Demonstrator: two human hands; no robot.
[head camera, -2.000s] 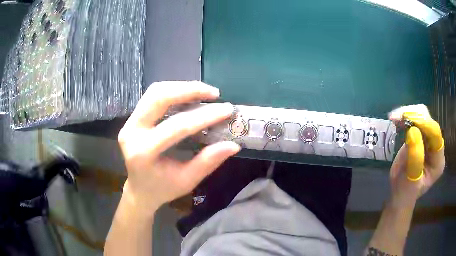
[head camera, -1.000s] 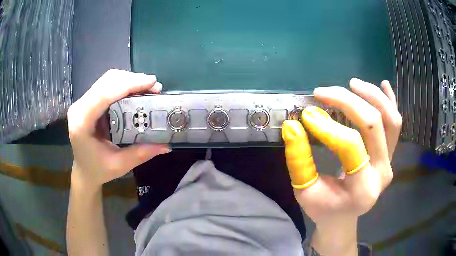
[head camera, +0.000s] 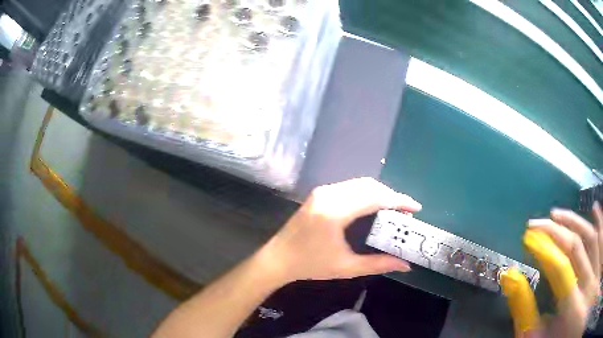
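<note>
The silver fixture bar lies at the front edge of the green bench, tilted down to the right in view. Its leftmost seat shows small dark holes; several seats to the right show round rims. My left hand grips its left end between thumb and fingers. My right hand, with yellow finger cots on thumb and finger, is at the bar's right end, thumb and finger apart. The thumb covers part of the last seat; whether anything is between the fingers cannot be told.
A tall stack of clear trays with dark round pockets stands at the upper left, another behind it. A grey board lies between stack and green mat. White strips cross the mat. Yellow lines mark the floor.
The view has swung left, bringing the tray tops into sight. My left hand still holds the bar's left end. My right thumb and finger have spread and sit at its right end.
</note>
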